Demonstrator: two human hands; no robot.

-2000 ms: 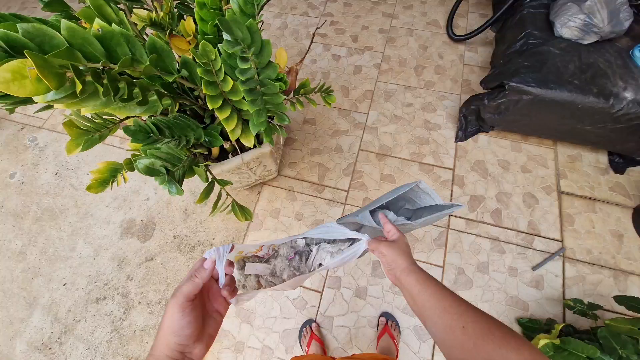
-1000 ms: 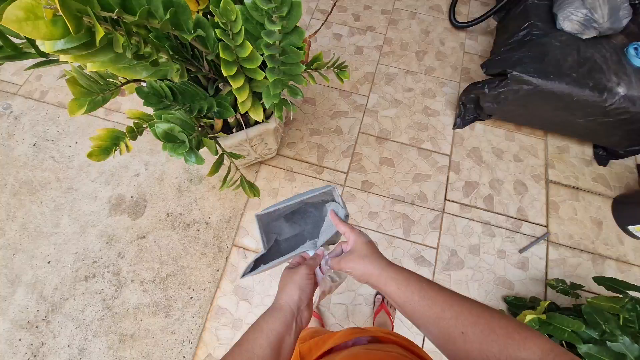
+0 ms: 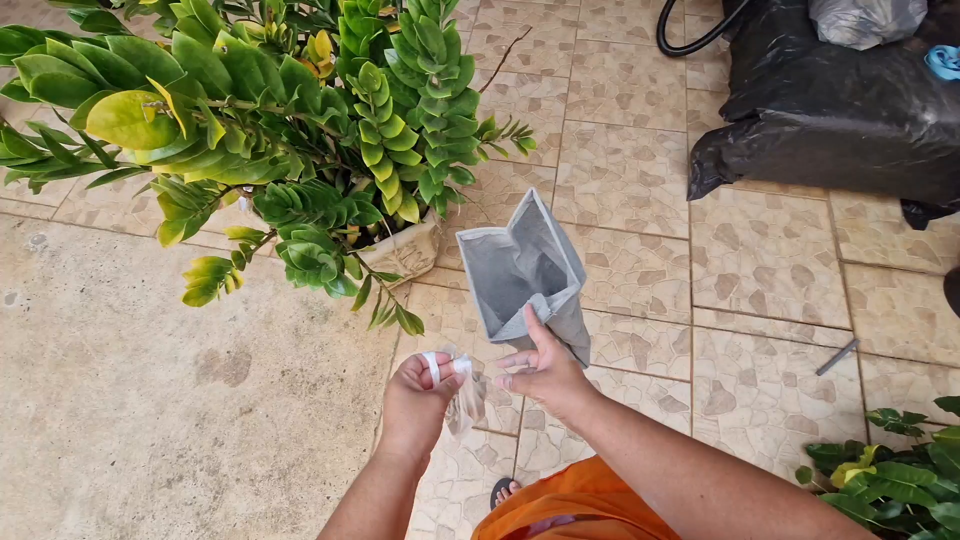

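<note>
My left hand (image 3: 421, 401) grips the gathered neck of a clear plastic bag (image 3: 466, 401), which hangs between my hands; its white end loops over my fingers. Most of the bag's contents are hidden. My right hand (image 3: 551, 367) holds the near edge of a grey fabric bag (image 3: 517, 274), thumb on the rim and the other fingers below. The grey bag's mouth faces up, and its inside looks dusty with nothing plain to see in it.
A leafy plant stands in a stone-like pot (image 3: 405, 253) at upper left. A black plastic-covered object (image 3: 832, 142) with a clear bag (image 3: 866, 19) on top is at upper right, beside a black hose (image 3: 667, 34). A grey strip (image 3: 837, 357) lies on the tiles; foliage (image 3: 900, 472) is at lower right.
Two seconds ago the clear bag was stretched between my hands, with debris inside and its far end at the grey bag. Now it hangs from my left hand, and my right hand holds the grey bag apart.
</note>
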